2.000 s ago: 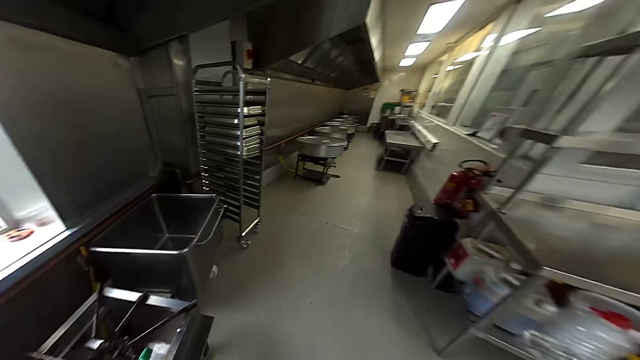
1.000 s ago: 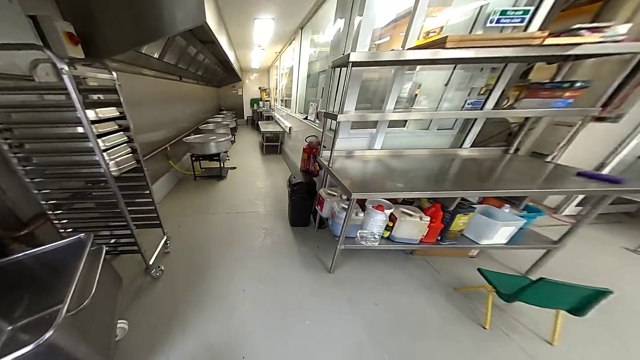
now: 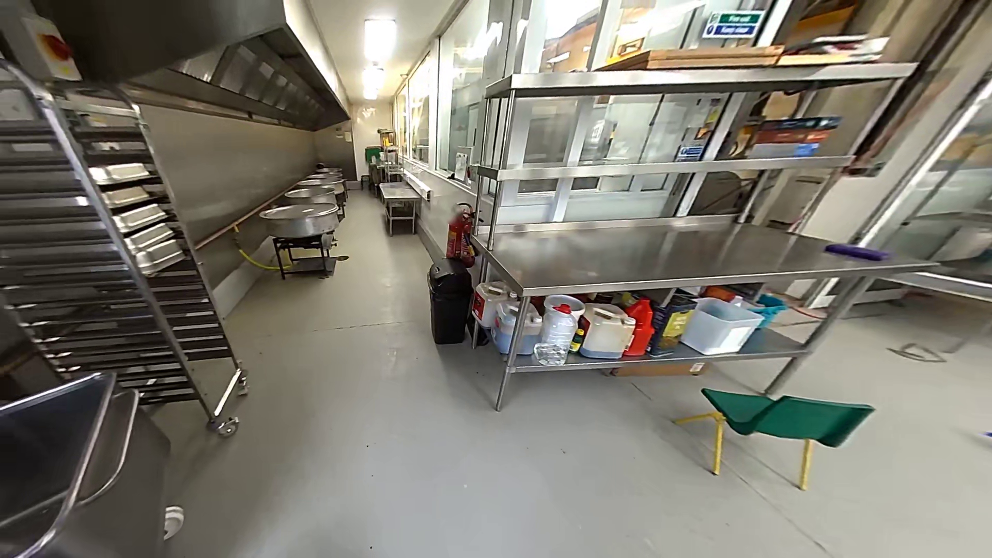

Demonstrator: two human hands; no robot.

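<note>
Neither my left hand nor my right hand is in view. A stainless steel table (image 3: 659,256) with two upper shelves stands at the centre right, a purple object (image 3: 855,252) lying on its top. Plastic jugs, including a red one (image 3: 640,327), and a clear plastic tub (image 3: 721,325) fill its lower shelf. At the left is a wheeled tray rack (image 3: 116,256) holding several metal pans (image 3: 155,246). A deep stainless steel bin on wheels (image 3: 128,465) is cut off at the lower left.
A green chair with yellow legs (image 3: 806,418) stands on the floor at the lower right. A black bin (image 3: 449,302) is beside the table, below a red fire extinguisher (image 3: 460,234). Large round pans (image 3: 301,221) on burner stands line the left wall under an extractor hood (image 3: 256,70).
The view has swung to the right and now takes in the whole steel table and the green chair. No hand shows in any of the frames.
</note>
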